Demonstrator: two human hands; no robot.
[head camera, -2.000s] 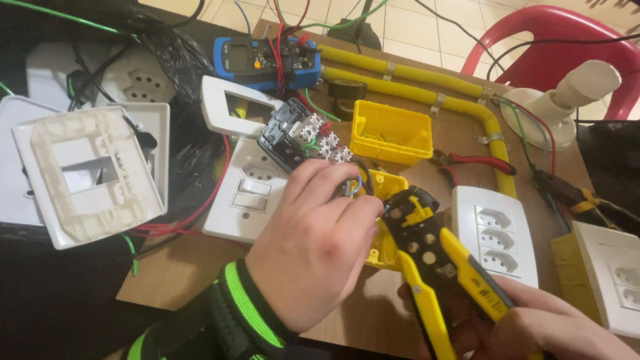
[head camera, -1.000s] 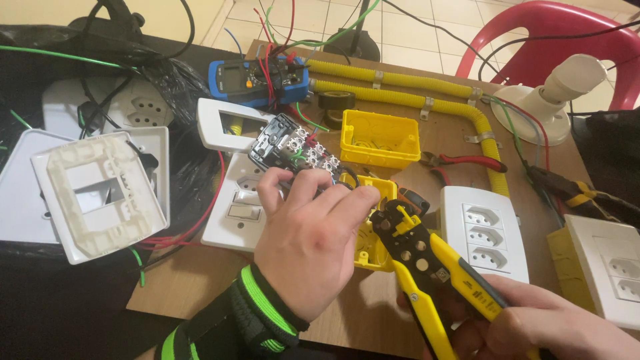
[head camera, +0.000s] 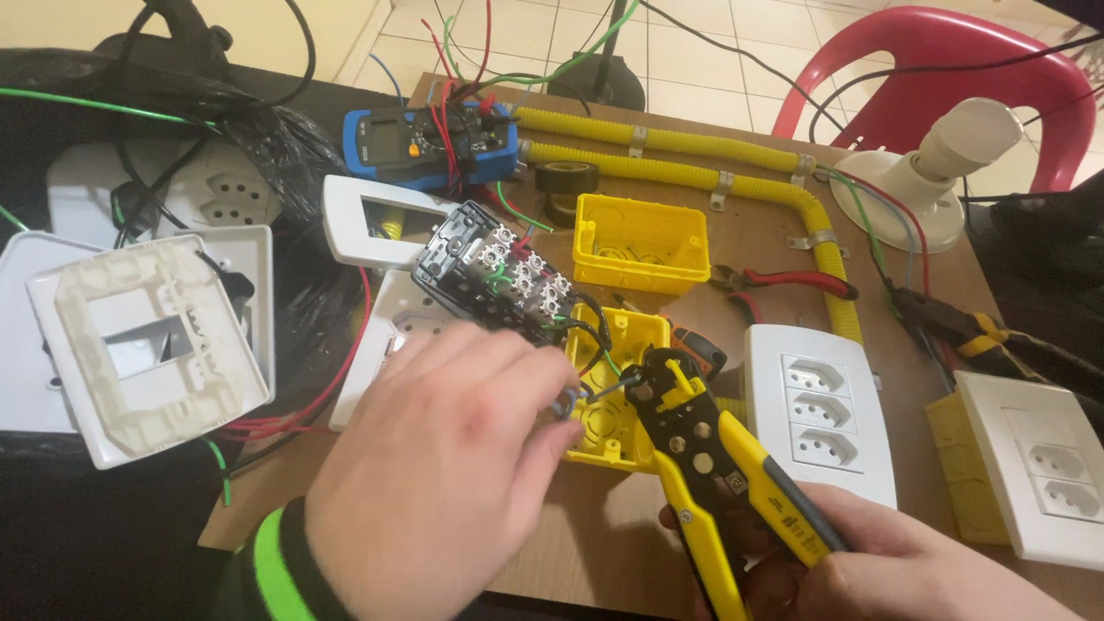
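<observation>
Between thumb and fingers, my left hand (head camera: 448, 457) pinches a blue wire (head camera: 614, 386) whose end runs to the jaws of a yellow and black wire stripper (head camera: 690, 423). My right hand (head camera: 871, 552) is closed around the stripper's handles. Beyond my left hand's fingers lies a socket module in a black frame (head camera: 457, 250), its back turned up, with green, red and black wires on its terminals. Under the blue wire and beside the stripper head is a yellow electrical box (head camera: 634, 332). Whether the jaws bite the wire, I cannot tell.
Farther back are a second yellow box (head camera: 642, 280), a blue multimeter (head camera: 371, 168), black tape (head camera: 567, 177), red-handled cutters (head camera: 798, 280) and yellow corrugated conduit (head camera: 673, 164). A white triple socket (head camera: 875, 414) stands right, a lamp holder (head camera: 936, 207) behind it. White cover plates (head camera: 233, 397) lie left.
The blue wire now shows stretched between my left fingers and the stripper jaws. My left hand keeps its place near the yellow box, and my right hand still holds the stripper.
</observation>
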